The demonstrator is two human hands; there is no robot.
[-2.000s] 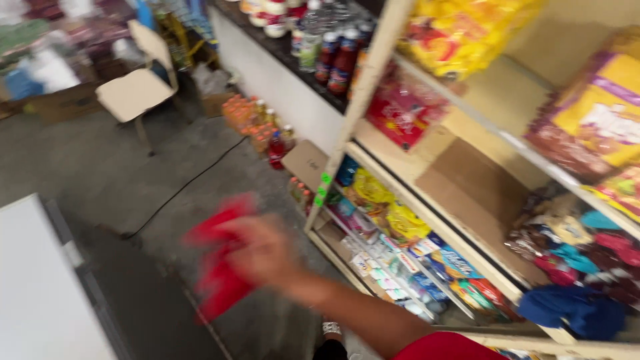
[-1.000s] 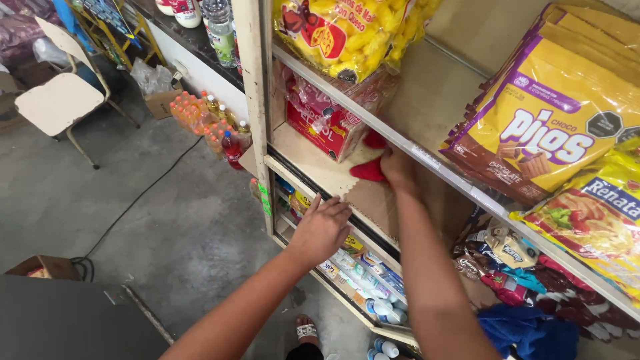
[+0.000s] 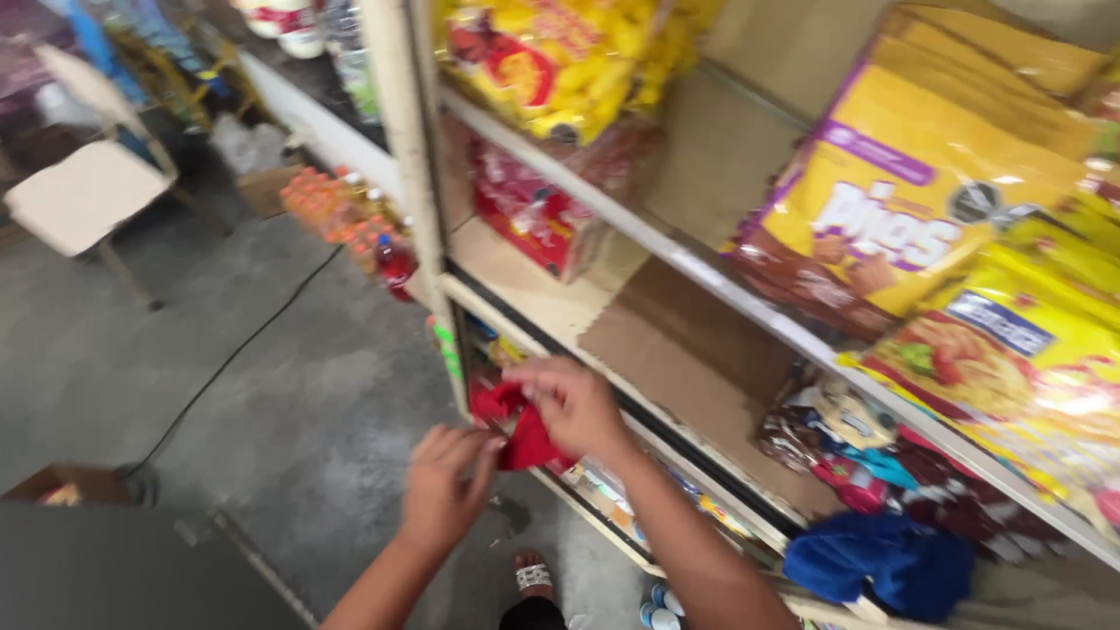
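Observation:
A red cloth (image 3: 529, 437) hangs between my two hands in front of the lower shelves. My right hand (image 3: 569, 407) grips its upper part, fingers pinched on the fabric. My left hand (image 3: 451, 481) has its fingertips at the cloth's lower left edge and appears to pinch it; motion blur softens the contact. Beyond the hands runs the shelf board (image 3: 499, 262), which bears a red printed package (image 3: 534, 210) and a flat piece of brown cardboard (image 3: 691, 350).
Yellow snack bags (image 3: 560, 61), Pijos bags (image 3: 892, 192) and Renata pasta packs (image 3: 1006, 350) fill the upper shelf. A blue cloth (image 3: 879, 564) lies at lower right. A chair (image 3: 87, 197), orange bottles (image 3: 328, 206) and a black cable (image 3: 254, 337) are on the left.
My right hand has come out of the shelf compartment with the red cloth. My left hand has left the shelf edge and moved down to the cloth.

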